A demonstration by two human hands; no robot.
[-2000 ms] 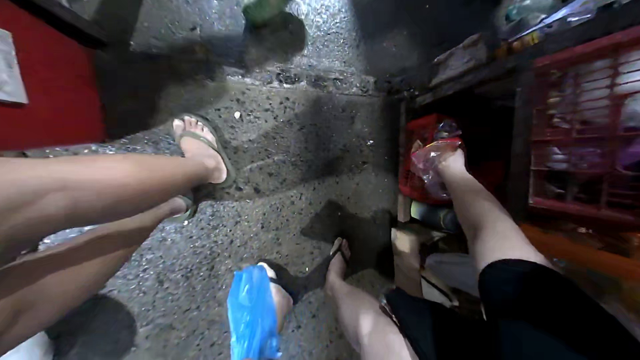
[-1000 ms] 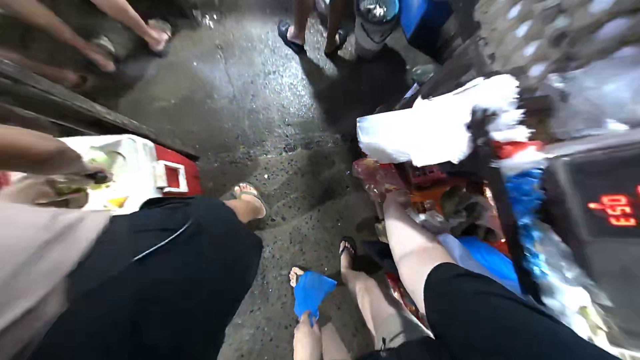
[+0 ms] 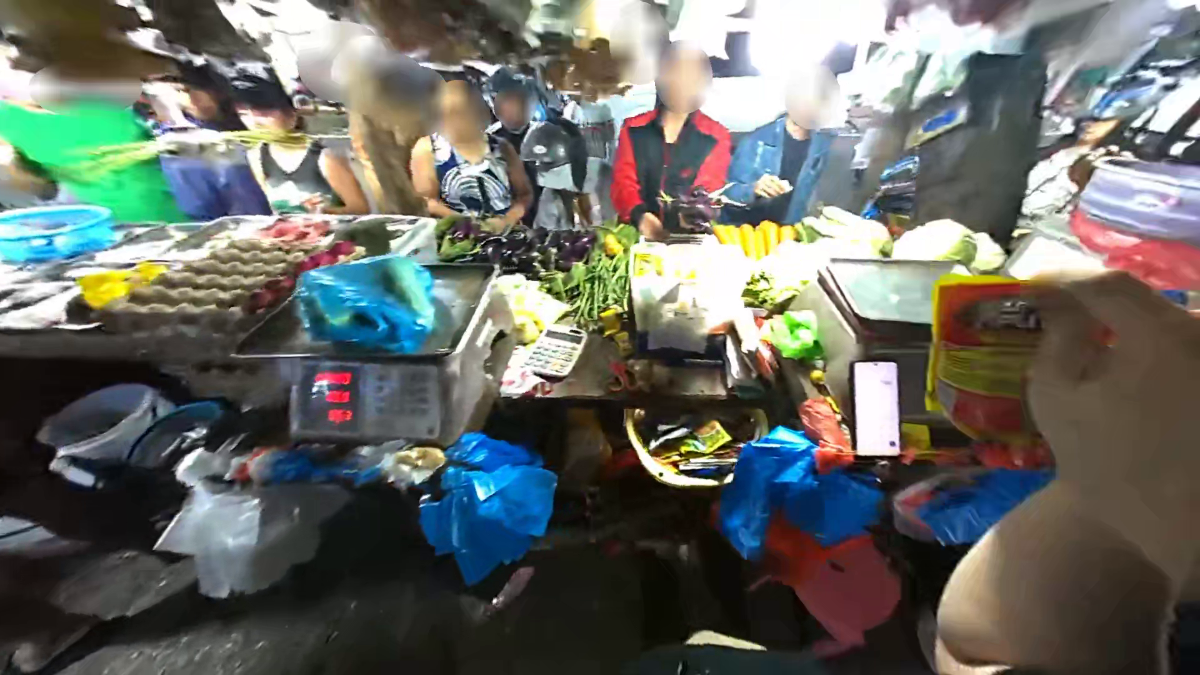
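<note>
My right hand (image 3: 1097,347), blurred, is raised at the right edge and shut on a yellow and red packet (image 3: 980,352). My left hand is out of view. Left of the packet, a phone (image 3: 877,409) with a lit screen stands upright at the counter's front. Blue plastic bags (image 3: 787,487) and a red plastic bag (image 3: 848,581) hang below it. A light blue plastic bag (image 3: 366,302) with hidden contents sits on the pan of a digital scale (image 3: 366,398). A calculator (image 3: 555,352) lies between that scale and a white crate-like box (image 3: 680,314).
Egg trays (image 3: 202,281), eggplants (image 3: 544,248), green beans (image 3: 595,286) and cabbages (image 3: 937,242) cover the stall. A second scale (image 3: 891,286) stands at right. Several people (image 3: 670,159) are across it. Below are a basket (image 3: 647,459), more blue bags (image 3: 492,511) and buckets (image 3: 108,422).
The view has swung up from the floor to the stall. My right hand, earlier low by a red basket, is now raised with the packet. My left hand, earlier holding a blue bag, has left view.
</note>
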